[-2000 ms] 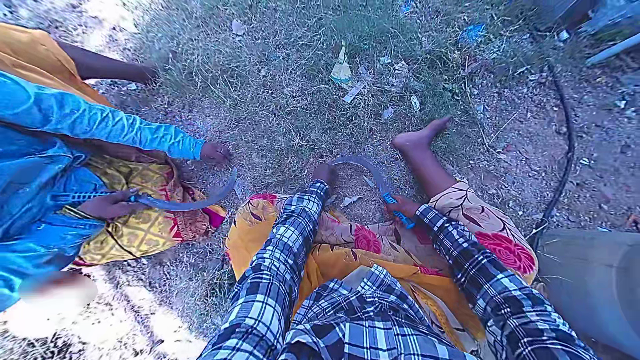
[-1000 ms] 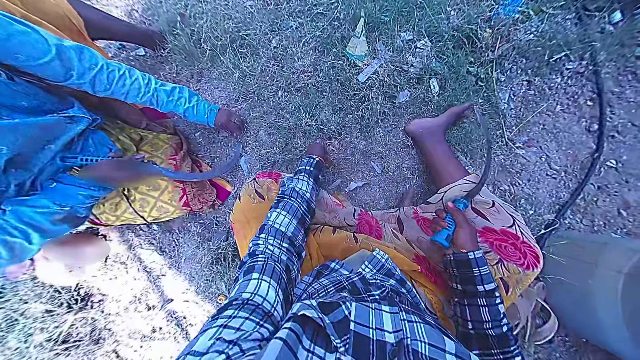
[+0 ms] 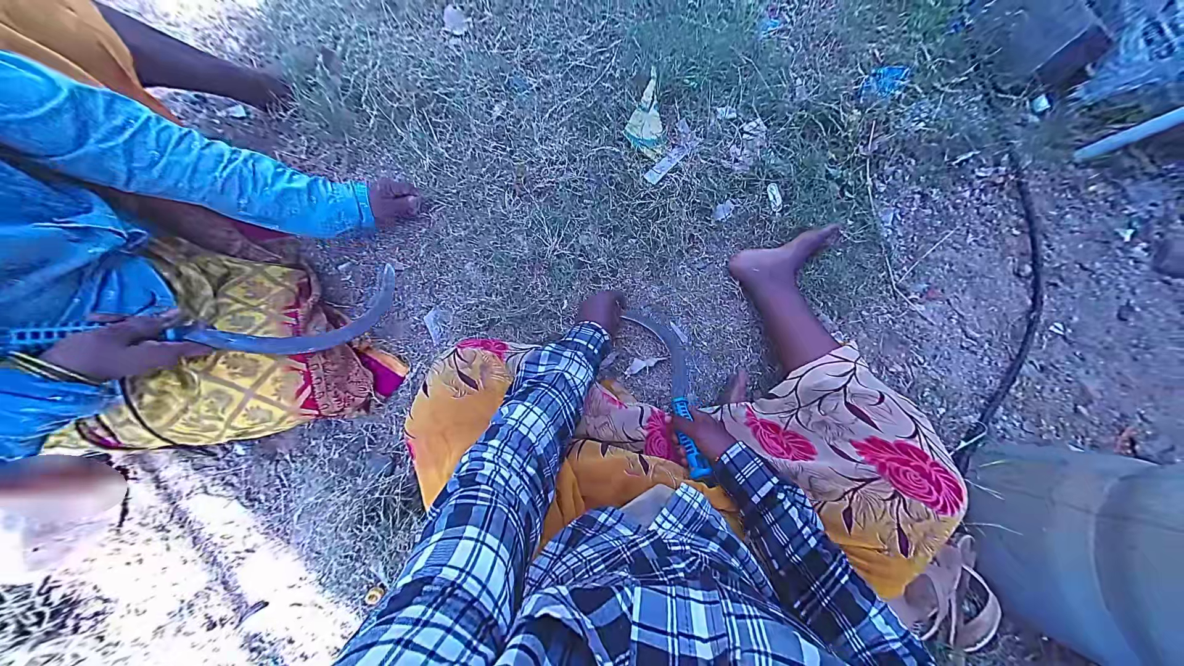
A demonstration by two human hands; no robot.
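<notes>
My right hand [image 3: 705, 433] is closed round the blue handle of a sickle [image 3: 680, 361], just above my floral skirt. The curved blade arcs up and to the left, its tip close beside my left hand [image 3: 603, 310]. That hand is down at the short, dry grass [image 3: 555, 250] in front of my lap; its fingers are too small and dark to show whether they grip any stalks. At the left, a co-worker in a blue sleeve holds another sickle [image 3: 296, 342] by its blue handle, with the other hand [image 3: 393, 201] low on the grass.
My bare foot [image 3: 772, 264] rests on the ground right of the sickle. Paper and plastic scraps [image 3: 645, 125] lie in the grass ahead. A black hose [image 3: 1031, 296] runs down the right side to a large grey cylindrical container [image 3: 1064, 546], beside which lies a sandal [image 3: 971, 601].
My right hand has brought the sickle from the right side back leftward, so its blade is now near my left hand. The view has shifted somewhat.
</notes>
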